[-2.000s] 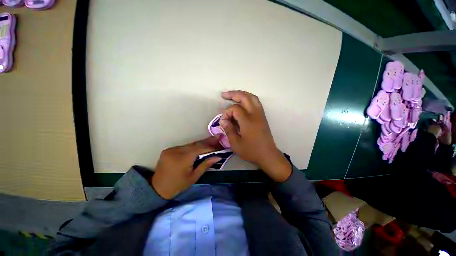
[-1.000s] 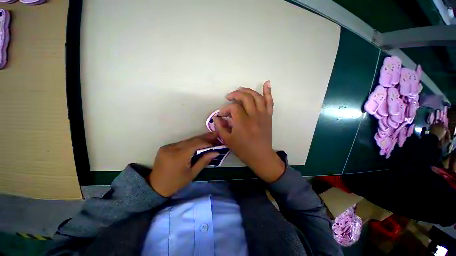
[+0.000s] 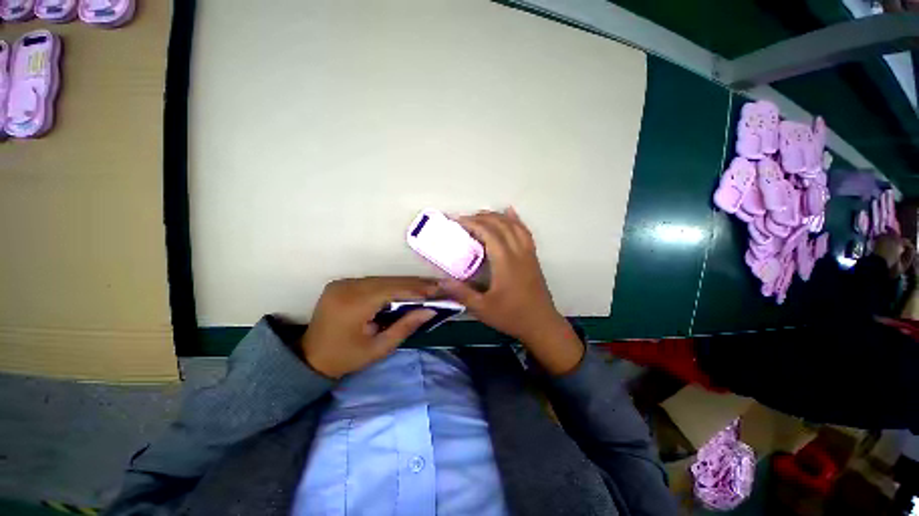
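Observation:
A pink rounded oblong housing half [image 3: 444, 245] is held at its right edge by my right hand [image 3: 516, 277], low over the front of the cream mat. Its inside looks pale, with a small dark slot near the upper left end and a smaller dark mark near the lower right end. My left hand [image 3: 361, 328] holds a dark panel [image 3: 431, 316] with a white edge, just below the housing. The fingers of my left hand reach up to the housing's lower end; whether they touch it cannot be told.
Pink housings [image 3: 34, 86] stand on the brown cardboard [image 3: 86, 232] at left. A heap of pink shells [image 3: 776, 197] lies on the dark green bench [image 3: 670, 202] at right. Another person's dark sleeve [image 3: 806, 353] and a plastic-wrapped bundle of pink parts [image 3: 724, 469] are at lower right.
My right hand's fingers have moved off the housing's face to its right side, so the whole housing shows. The view has shifted slightly, showing more of the cardboard at left.

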